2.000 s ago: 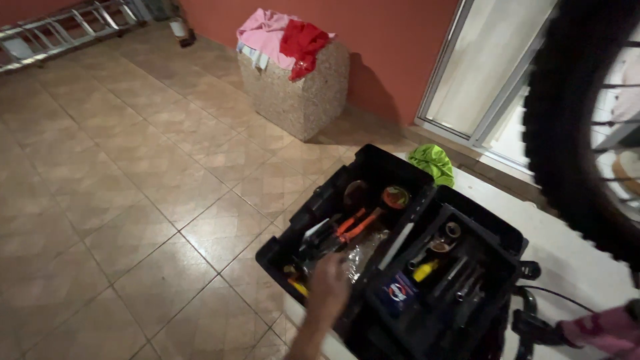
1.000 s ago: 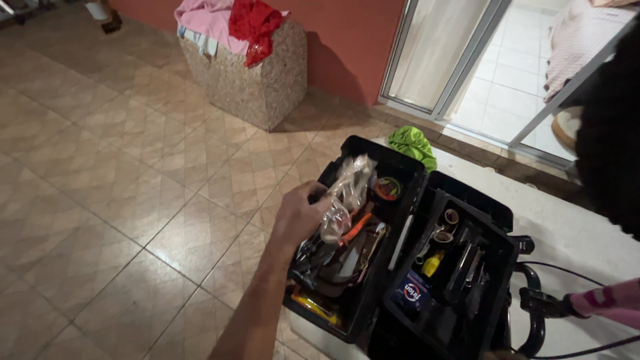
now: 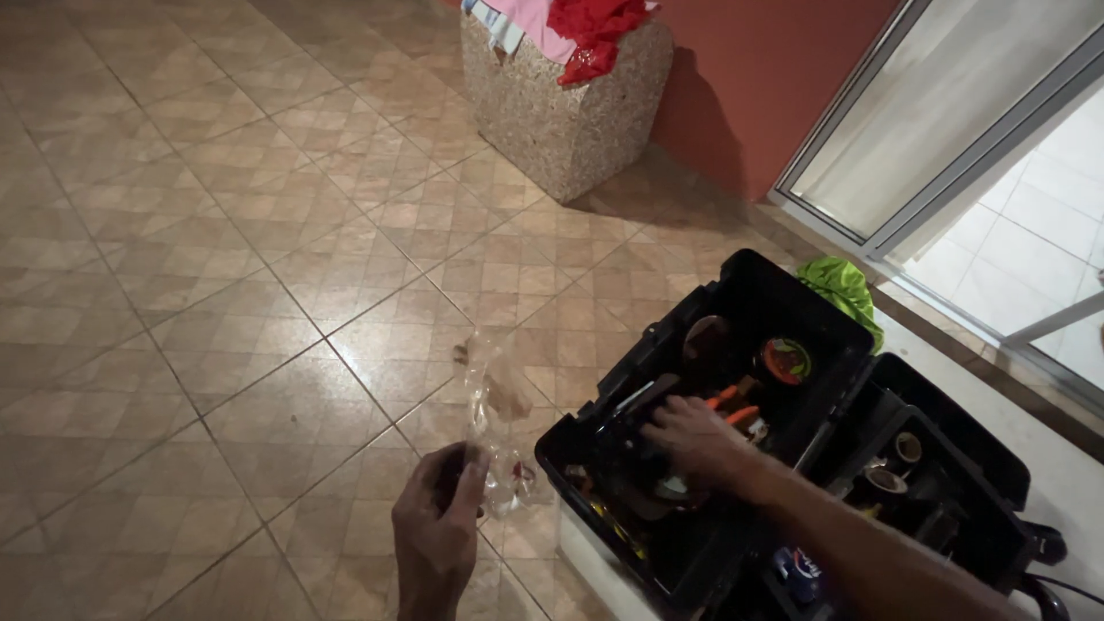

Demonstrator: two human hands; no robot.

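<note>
My left hand (image 3: pixel 440 509) pinches a clear plastic bag (image 3: pixel 500 405) by its lower edge, out over the floor left of the black toolbox (image 3: pixel 634 341). Small dark pieces show in the bag. My right hand (image 3: pixel 699 435) reaches into the open toolbox, its fingers down among dark tools; what they touch is blurred. Orange-handled pliers (image 3: pixel 737 410) lie just beyond that hand. A round red and green item (image 3: pixel 785 360) sits in the far corner. Yellow-handled tools (image 3: pixel 621 526) lie at the near end. The lid side holds a tray (image 3: pixel 931 431) with sockets or rings.
The toolbox rests on a white surface (image 3: pixel 918 366) by a sliding door frame (image 3: pixel 862 246). Bright green cloth (image 3: pixel 841 293) lies behind it. A speckled stone block (image 3: pixel 561 121) with pink and red cloths (image 3: pixel 595 34) stands on the tiled floor (image 3: pixel 259 345).
The clear bag, over the toolbox one second ago, is now out to its left in my left hand. A second hand has come into view and reaches into the toolbox.
</note>
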